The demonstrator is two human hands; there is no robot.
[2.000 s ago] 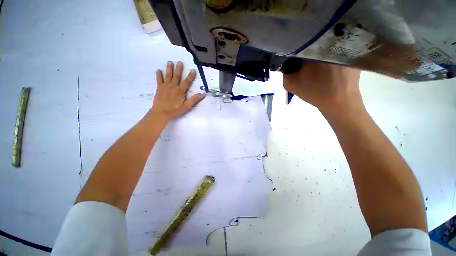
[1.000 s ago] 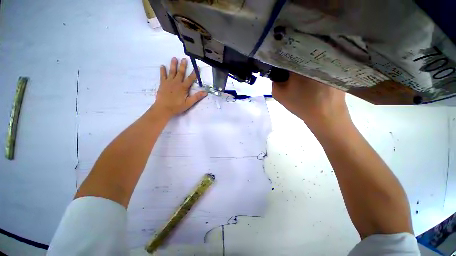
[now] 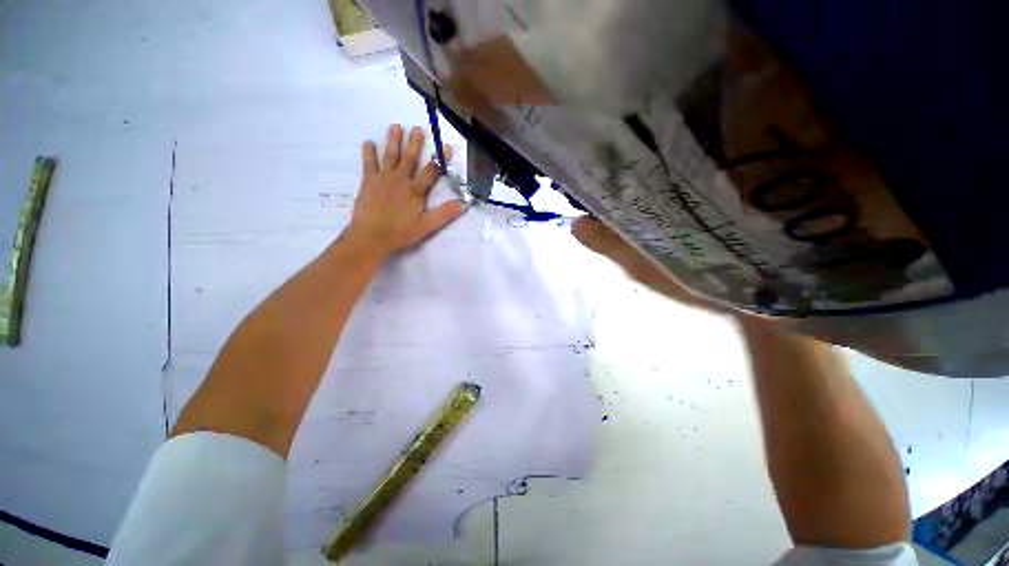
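The electric cutting machine (image 3: 708,166), marked 7001, fills the upper right. Its blade (image 3: 480,166) and thin guard rod stand at a dark cut line across the paper marker (image 3: 476,299). My left hand (image 3: 396,205) lies flat on the paper just left of the blade, fingers spread, holding nothing. My right hand (image 3: 603,238) is mostly hidden behind the motor body; only a small part and the forearm show, so its grip cannot be seen.
One yellowish-brown weight (image 3: 404,470) lies slanted on the paper near me. Another weight (image 3: 28,249) lies at the far left. A small box (image 3: 362,31) is at the top. Dark specks dot the white table (image 3: 686,442) at the right.
The machine body has swung round and now covers more of the right side and my right hand. The blade has shifted slightly left along the cut line. My left hand has moved slightly right.
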